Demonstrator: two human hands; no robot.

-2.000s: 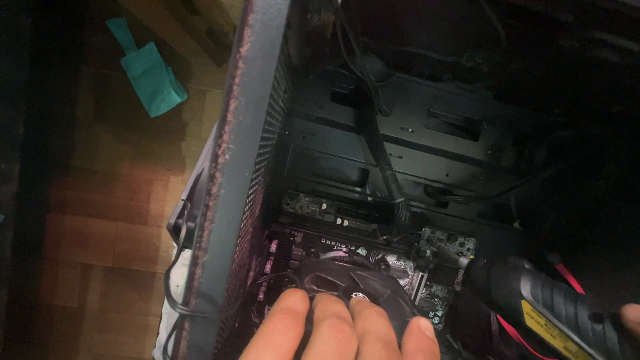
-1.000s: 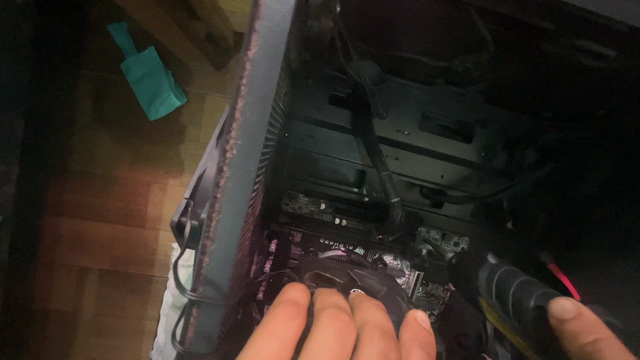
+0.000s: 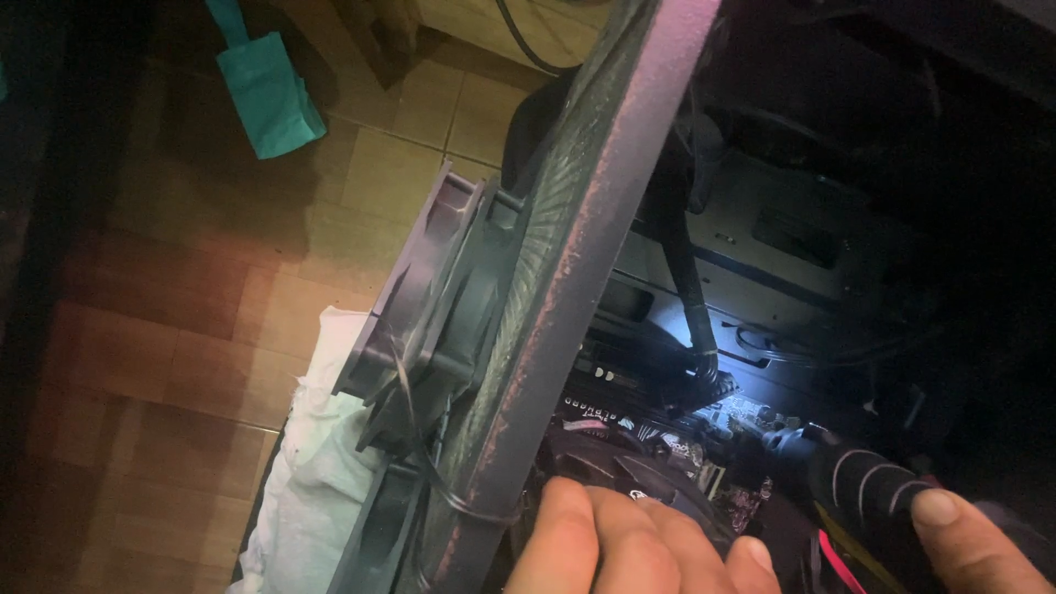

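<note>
Inside an open black computer case (image 3: 569, 272), my left hand (image 3: 643, 544) rests with its fingers on a round black cooling fan (image 3: 610, 462) over the motherboard (image 3: 734, 495). At the lower right, my right hand (image 3: 973, 536) holds a black power screwdriver (image 3: 866, 483), its thumb on the ribbed body. The tool's front end points at the board, where a bright white light falls near a black sleeved cable (image 3: 693, 305). Most of the right hand and the tool's grip are out of view or dark.
Black case fans (image 3: 421, 280) stand along the outside of the case's mesh side, with a thin cable looped round the frame. A white cloth (image 3: 313, 495) lies beneath them. A teal cloth item (image 3: 268, 95) lies on the tiled floor. A red cable (image 3: 837, 561) runs beside the tool.
A bright light now shines on the board at the tool's front end. The left hand stays on the fan. The view has shifted, showing more of the outer fans.
</note>
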